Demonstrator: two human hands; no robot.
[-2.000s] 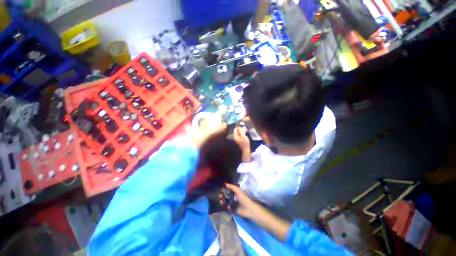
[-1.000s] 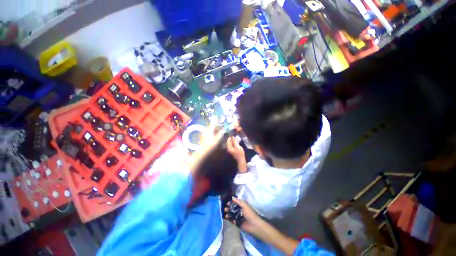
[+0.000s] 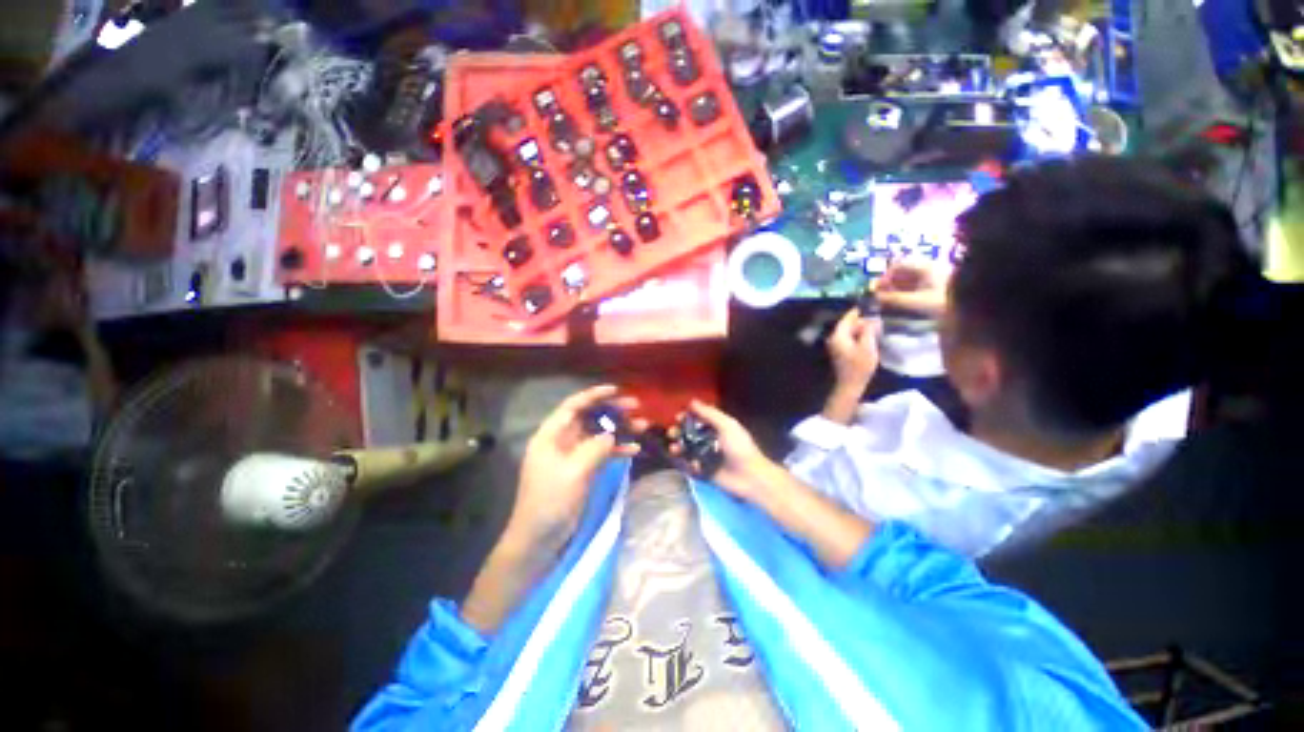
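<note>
My left hand (image 3: 565, 455) is at chest height, its fingers closed on a small black electronic unit (image 3: 604, 423) with a small bright spot. My right hand (image 3: 732, 455), just to the right of it, holds another small black unit (image 3: 698, 443). A short dark link shows between the two units; whether it joins them cannot be told. Ahead of my hands, a red-orange compartment tray (image 3: 669, 165) lies tilted on similar trays at the bench edge, with dark units in many cells.
A co-worker in white (image 3: 915, 465) sits close on the right, hands at the green mat (image 3: 815, 172). A white ring (image 3: 764, 269) lies beside the trays. A flat red tray (image 3: 322, 222) with white leads is further left. A pedestal fan (image 3: 286, 491) stands at the lower left.
The view has swung left. My left hand has come back from the bench beside the white ring to chest height and now holds a unit beside my right hand, which still holds its own.
</note>
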